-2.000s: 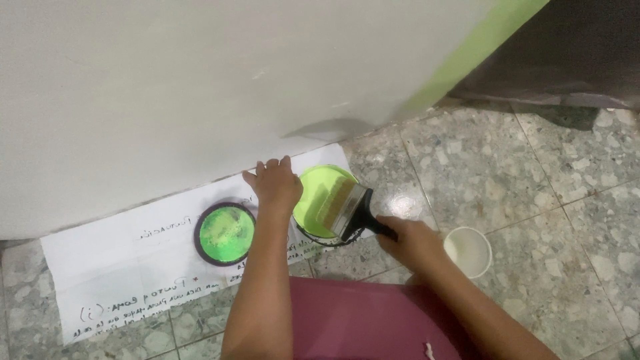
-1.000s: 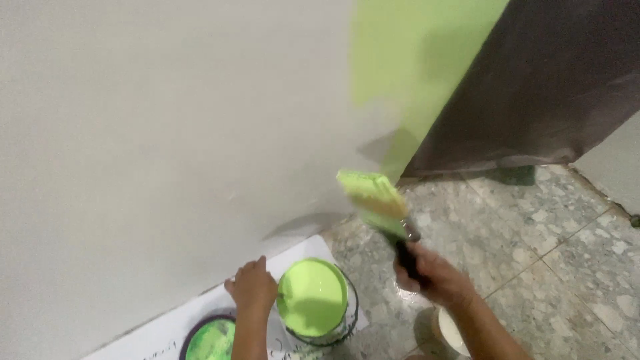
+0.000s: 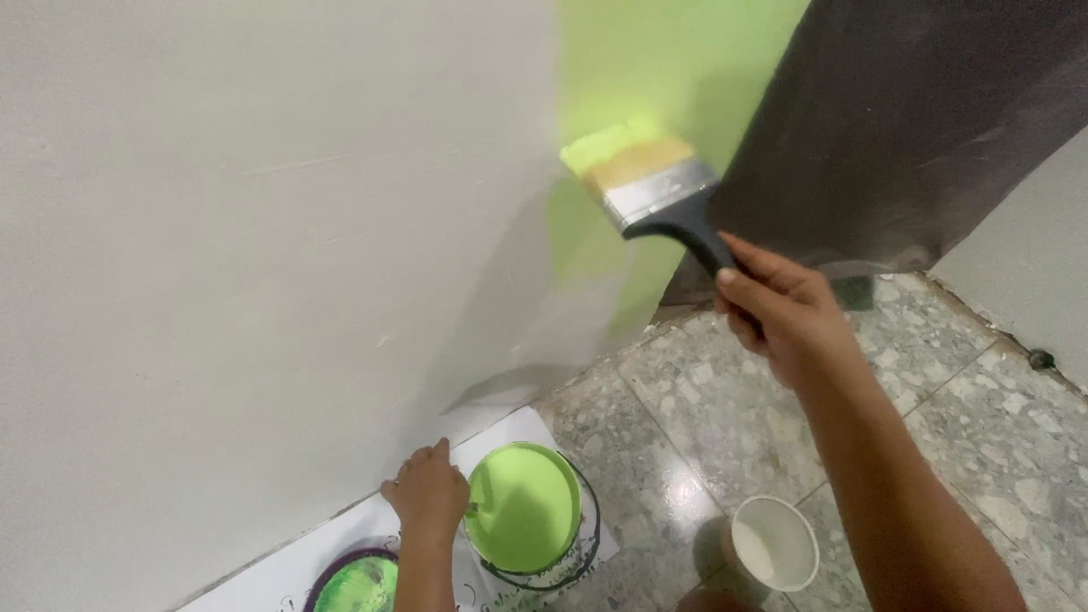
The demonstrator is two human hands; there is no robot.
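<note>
My right hand (image 3: 782, 306) grips the black handle of a wide flat paintbrush (image 3: 654, 183). Light green paint coats the bristle tips, which are at the left edge of the green painted area (image 3: 654, 59) on the grey-white wall (image 3: 280, 212); whether they touch it is hard to tell. Low at the wall's foot, my left hand (image 3: 427, 489) is beside the left rim of an open bucket of light green paint (image 3: 527, 510); its fingertips are partly hidden, so its hold on the rim cannot be told. A round dark-rimmed lid (image 3: 357, 586) smeared with green lies left of that wrist.
White paper sheets (image 3: 263, 578) with handwriting lie under the bucket and lid along the wall. A white plastic tub (image 3: 775, 544) stands on the terrazzo tile floor (image 3: 680, 425) to the right. A dark brown panel (image 3: 858, 144) adjoins the green area, and another pale wall is at far right.
My right hand has lifted the brush from over the bucket up to the wall's green area. My left hand stays beside the bucket. The view has shifted up toward the wall.
</note>
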